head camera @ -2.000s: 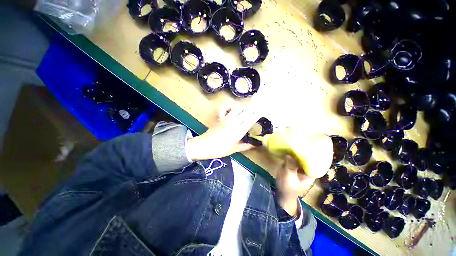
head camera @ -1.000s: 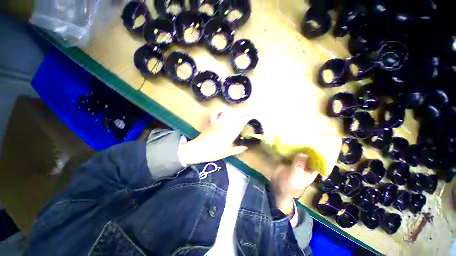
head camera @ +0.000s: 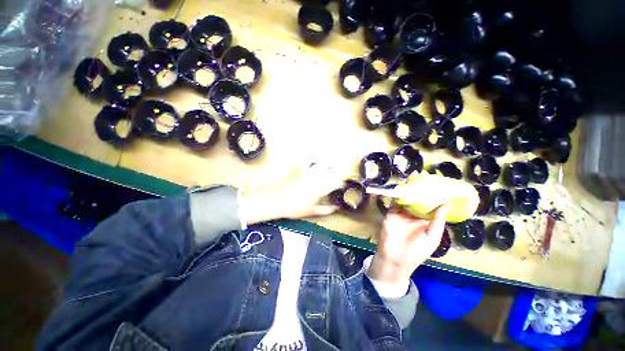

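Observation:
My left hand (head camera: 291,194), washed out by glare, reaches over the table's front edge with its fingertips around a small glossy black housing (head camera: 353,196). My right hand (head camera: 411,236) grips a yellow squeeze bottle (head camera: 442,197), held nearly level. Its thin nozzle points left, at the rim of the housing by my left fingertips. Whether the nozzle touches it or glue comes out cannot be told. A loose group of similar housings (head camera: 162,68) with pale tan centres and thin wires stands to the left. More housings (head camera: 410,126) stand to the right.
A dense heap of shiny black pieces (head camera: 507,68) fills the far right. A clear plastic bag (head camera: 31,68) lies at far left. A reddish-brown stick (head camera: 548,233) lies among scraps at right. Blue bins (head camera: 51,195) sit below the green table edge (head camera: 82,166), one with white pieces (head camera: 555,315).
The view has turned and shifted, so the table edge lies flatter and the lower-right bin shows. The bottle is more level. My left hand stays at a housing near the edge.

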